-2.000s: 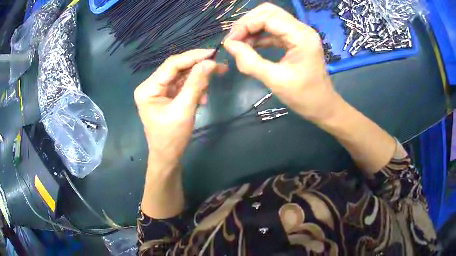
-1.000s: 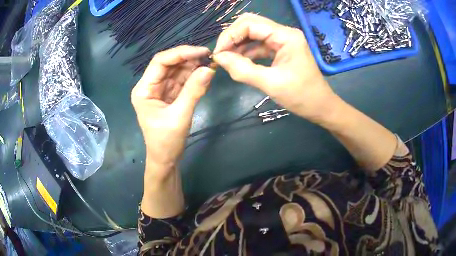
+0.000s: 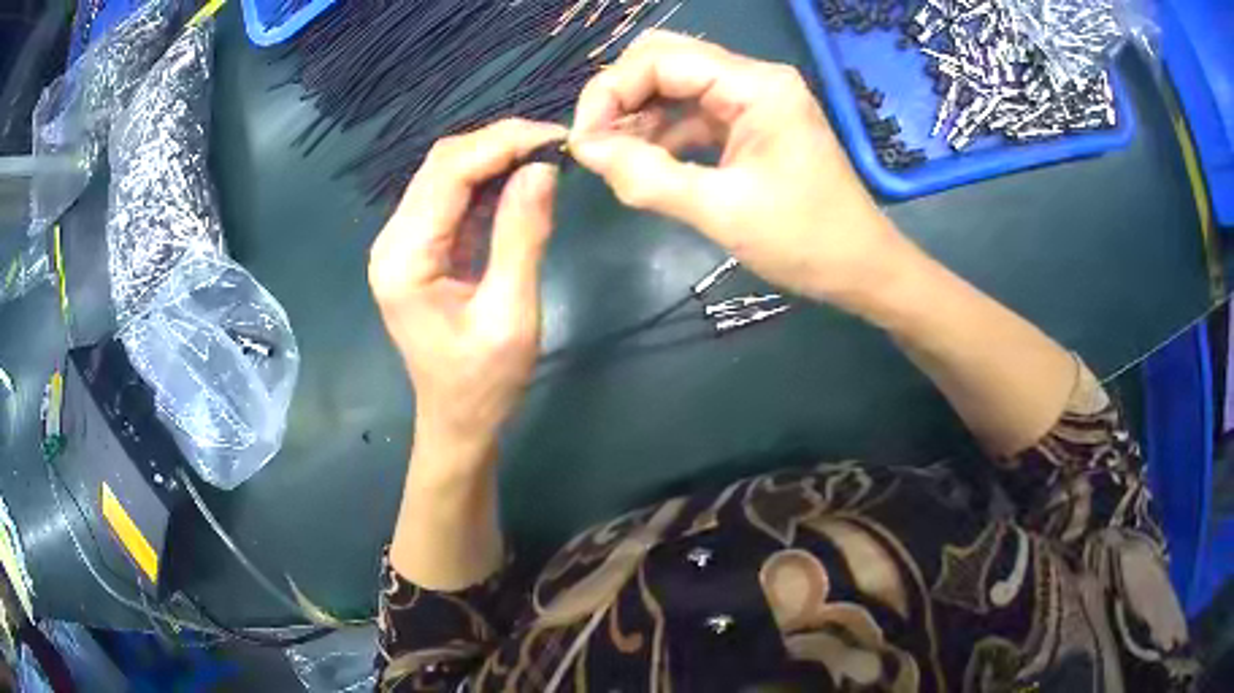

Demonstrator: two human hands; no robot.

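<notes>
My left hand [image 3: 467,264] and my right hand [image 3: 751,176] meet fingertip to fingertip above the mat. A short dark stretch of black wire [image 3: 547,153] shows between my left thumb and index finger. My right thumb and index finger pinch its end; the fingertips hide the small part there. Finished leads with silver pins [image 3: 744,311] lie on the mat below my right hand, their black wires running left towards my left wrist. A pile of black wires [image 3: 420,68] with bare coppery tips lies beyond my hands.
A blue tray [image 3: 934,176] at upper right holds black sleeves [image 3: 880,115] and silver pins [image 3: 1015,81]. A long clear bag of silver pieces [image 3: 163,176] lies at left. A black box with a yellow label [image 3: 129,494] and thin cables are at lower left. Another blue tray edge [image 3: 278,30] shows at top.
Both hands have moved slightly left from two seconds ago, my right hand also down, and the fingertips have come together. My left thumb has drawn back a little from the joining point.
</notes>
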